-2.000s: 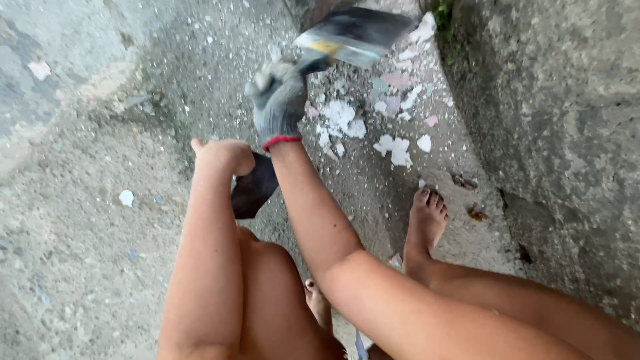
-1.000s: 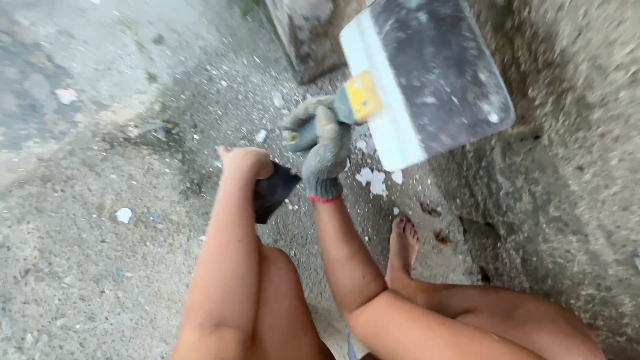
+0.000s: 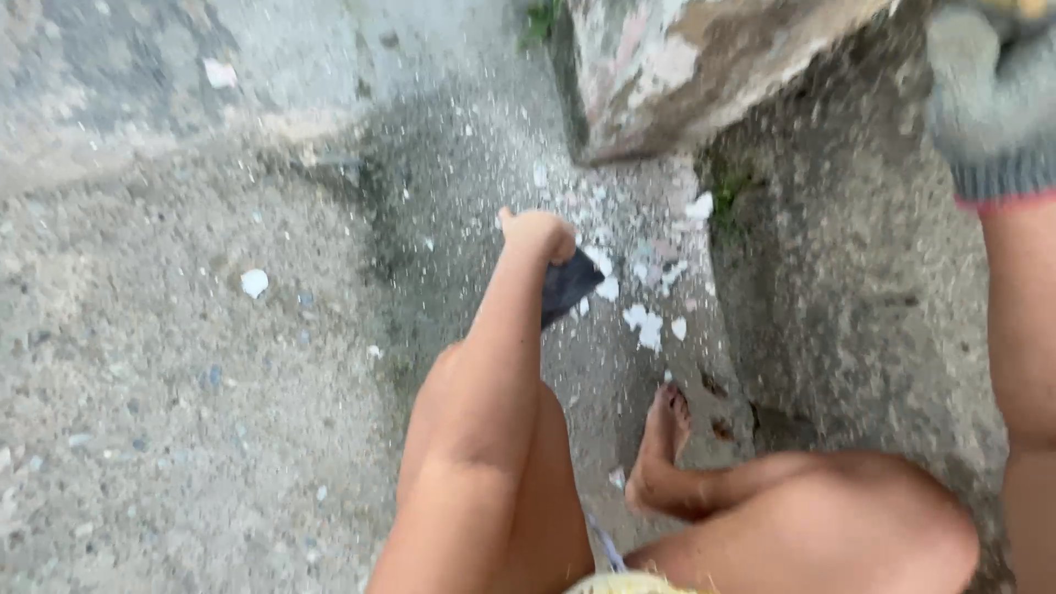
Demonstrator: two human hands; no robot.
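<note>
My left hand (image 3: 538, 235), bare, is closed on a dark flat piece (image 3: 569, 286) that sticks out below the fingers over the ground. At the upper right edge, my right hand (image 3: 990, 91) wears a grey knitted glove with a red cuff edge and is blurred. It grips the wide scraper, of which only a yellow part (image 3: 1027, 10) shows at the top edge; the blade is out of view. White and pinkish paint flakes (image 3: 645, 326) lie scattered on the concrete between my left hand and my bare foot (image 3: 664, 425).
A concrete block with peeling paint (image 3: 652, 82) juts in at the top. Rough concrete (image 3: 833, 272) rises or runs along the right side. Small green plants (image 3: 730, 194) grow by its edge. Pebbled concrete (image 3: 181, 412) covers the left, bearing a few loose flakes.
My right hand with the scraper has moved away from beside my left hand to the upper right, taking the blade out of view. The left hand still holds the dark piece.
</note>
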